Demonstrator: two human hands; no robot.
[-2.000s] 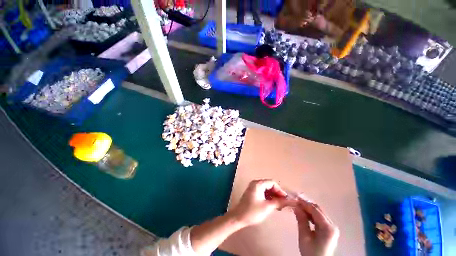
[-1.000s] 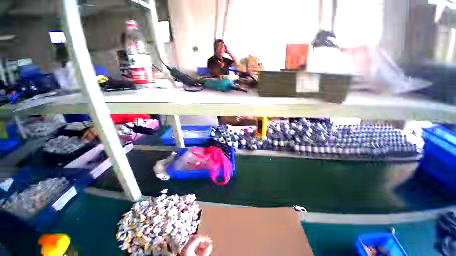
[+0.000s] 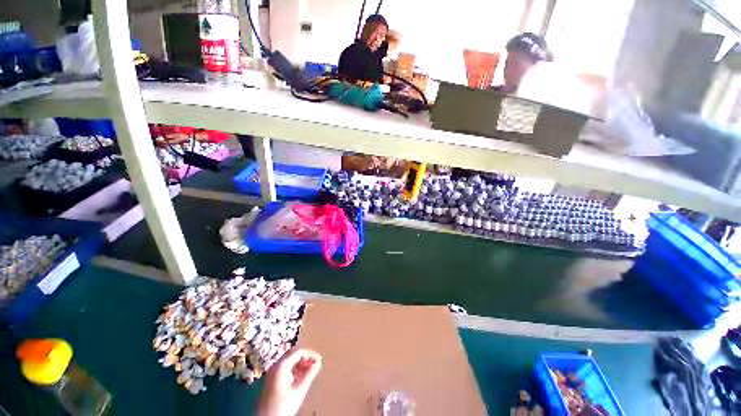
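My left hand [image 3: 290, 380] is at the bottom centre, over the left edge of the tan cardboard mat [image 3: 382, 341], with its fingers curled together; whether a small part is between them cannot be told. A large heap of whitish-grey and tan small components [image 3: 231, 329] lies just left of it. A small clear round dish [image 3: 396, 404] sits on the mat at the bottom edge, partly cut off, with dark specks beside it. My right hand is out of the picture. A small blue basket [image 3: 611, 398] with brownish parts stands right of the mat.
A clear bottle with an orange-yellow top [image 3: 49, 363] lies at lower left. Behind the heap is a blue tray with a pink bag [image 3: 335, 236]. A white post [image 3: 146, 162] and shelf [image 3: 325, 130] stand ahead. Stacked blue crates [image 3: 686, 264] are at right. Two people are beyond.
The view has tilted up, then slightly down again. My hands were together over the mat; now only my left hand shows, beside the heap. The dish has come into view.
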